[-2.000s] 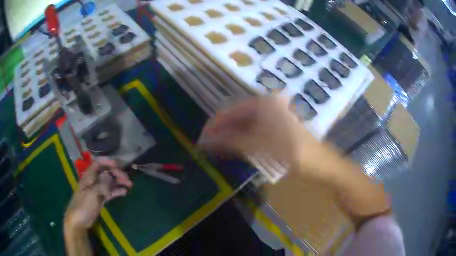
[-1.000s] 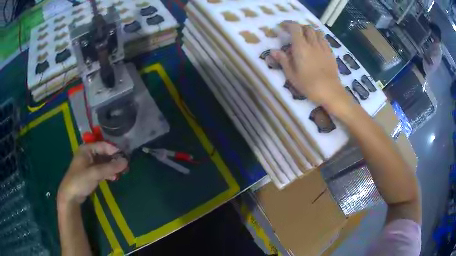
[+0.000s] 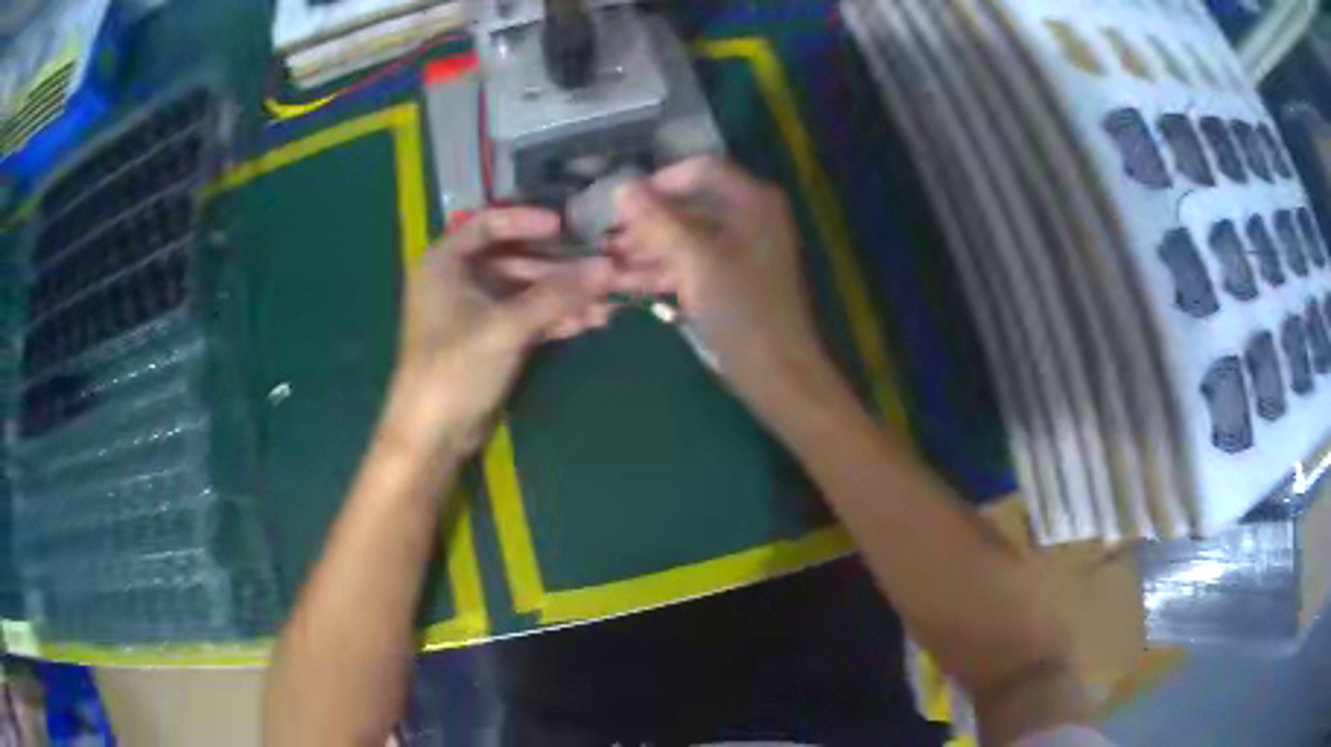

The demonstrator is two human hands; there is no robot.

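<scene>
My left hand [image 3: 489, 307] and my right hand [image 3: 737, 270] meet in front of the press fixture [image 3: 599, 95]. A small greyish piece [image 3: 596, 209], perhaps a module, shows at the right fingertips, close to the press. My left fingers are curled and touch or nearly touch the right ones; blur hides whether they hold anything. The cutters [image 3: 686, 333] lie on the mat, mostly hidden under my right hand.
A thick foam tray stack [image 3: 1197, 190] with dark filled cut-outs stands at right. A clear blister tray [image 3: 117, 496], its far pockets dark, lies at left. Another foam tray [image 3: 329, 18] is behind the press at left. Yellow tape [image 3: 686, 581] frames the green mat.
My right hand has left the foam tray and come to my left hand before the press. The view has turned left and down, bringing the blister tray into view.
</scene>
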